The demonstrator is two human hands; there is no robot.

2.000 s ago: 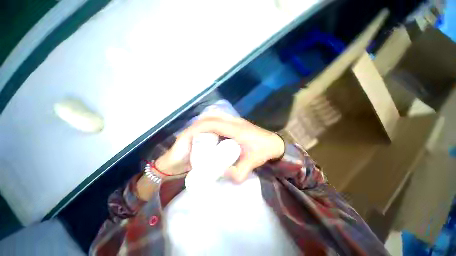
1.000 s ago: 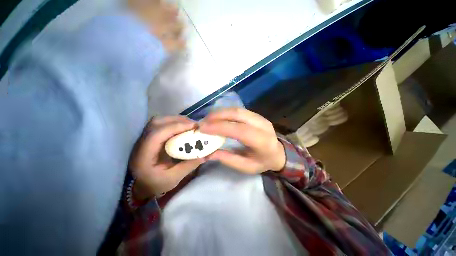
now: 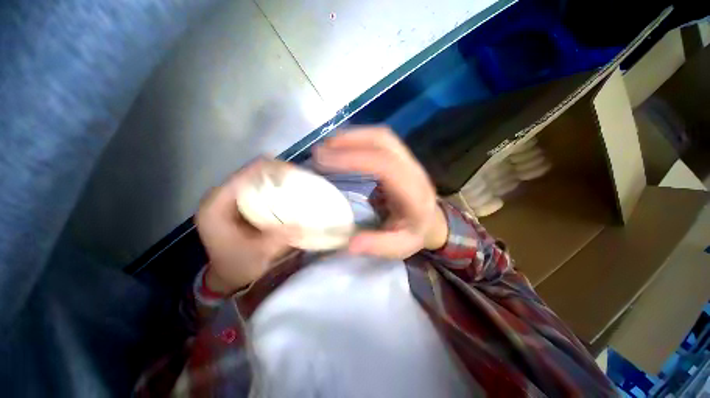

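A cream-white oval housing is above my white apron, blurred by motion, with its broad smooth face showing. My left hand grips its left end, with the thumb below it. My right hand is at its right side, fingers curved and apart. A gap shows between the right fingers and the housing, and the right thumb is close to its lower right edge. Whether that thumb touches it is hard to tell. The cut-outs of the housing do not show.
An open cardboard carton stands at the right with several cream housings inside. The white bench has a dark green edge. A blurred blue-grey sleeve of another person covers the left side. A blue object is behind the carton.
The housing has turned from its narrow holed face to its broad face. My right hand has opened away from it. The other person's sleeve has moved up and left, and their hand is out of view.
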